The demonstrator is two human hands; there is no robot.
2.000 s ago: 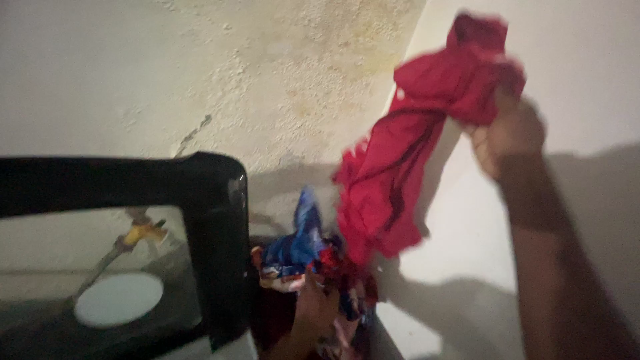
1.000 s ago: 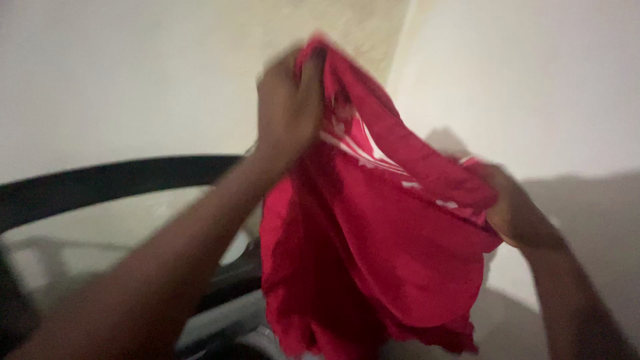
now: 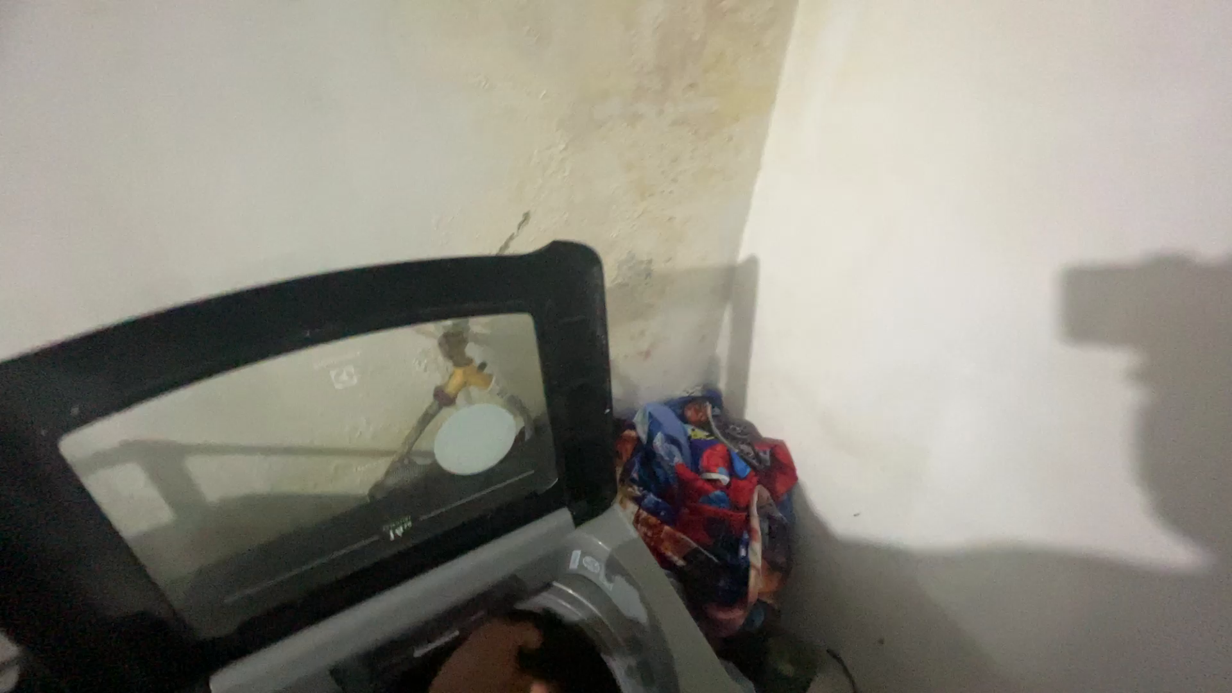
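Neither my left hand nor my right hand can be made out. A top-loading washing machine [image 3: 640, 577] with a grey body stands at the lower middle, its black-framed lid [image 3: 577, 385] with a clear window raised. In the round tub opening [image 3: 602, 602] is a brown and dark shape [image 3: 486, 654], cut off by the bottom edge; whether it is skin or cloth I cannot tell. A heap of multicoloured printed cloth [image 3: 717, 500], mostly blue and red, lies just right of the machine.
A yellowish tap [image 3: 467, 377] on the wall and a pale round spot [image 3: 474, 439] show through the lid window. The stained, peeling wall [image 3: 635, 125] meets a pale wall [image 3: 895, 289] at the corner behind the cloth heap. A dark shadow falls at the far right.
Both hands held up the red garment a second ago; now neither the garment nor a recognisable hand shows. The raised lid and the patterned cloth heap are in plain sight again.
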